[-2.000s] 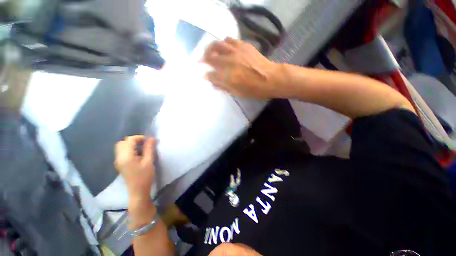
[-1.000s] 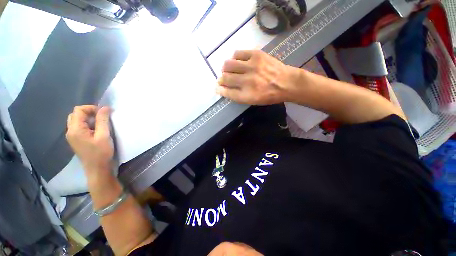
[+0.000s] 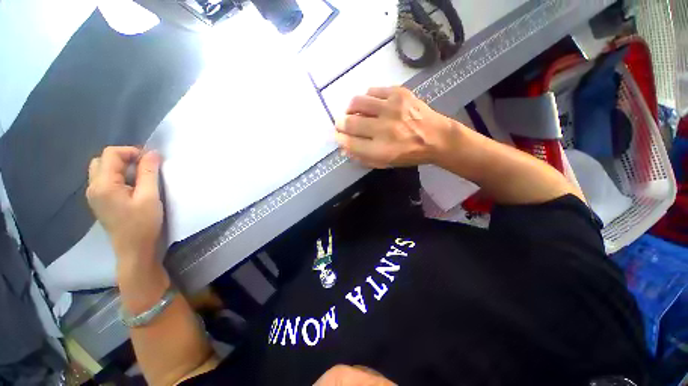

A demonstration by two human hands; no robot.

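Observation:
A pale panel (image 3: 241,143) lies flat on the white machine bed, its lower edge along the table-edge ruler (image 3: 302,183). A dark grey fabric panel (image 3: 83,98) lies to its left, with pale layers beyond it. My left hand (image 3: 128,192) pinches the panels' shared edge between thumb and fingers. My right hand (image 3: 386,128) has its fingers curled at the pale panel's right corner; the fingertips hide what they grip. The sewing machine's needle area (image 3: 215,9) shows at the top edge, washed out by bright light.
Scissors with wrapped loop handles (image 3: 426,38) lie beyond my right hand, near the ruler. A white plastic basket (image 3: 645,173) and a red basket (image 3: 637,56) with fabric stand at the right. Dark cloth (image 3: 19,301) is heaped at the left edge.
The view has shifted, showing more of the table. My right hand has moved from the bright area near the needle to the pale panel's right corner. My left hand still pinches the edge.

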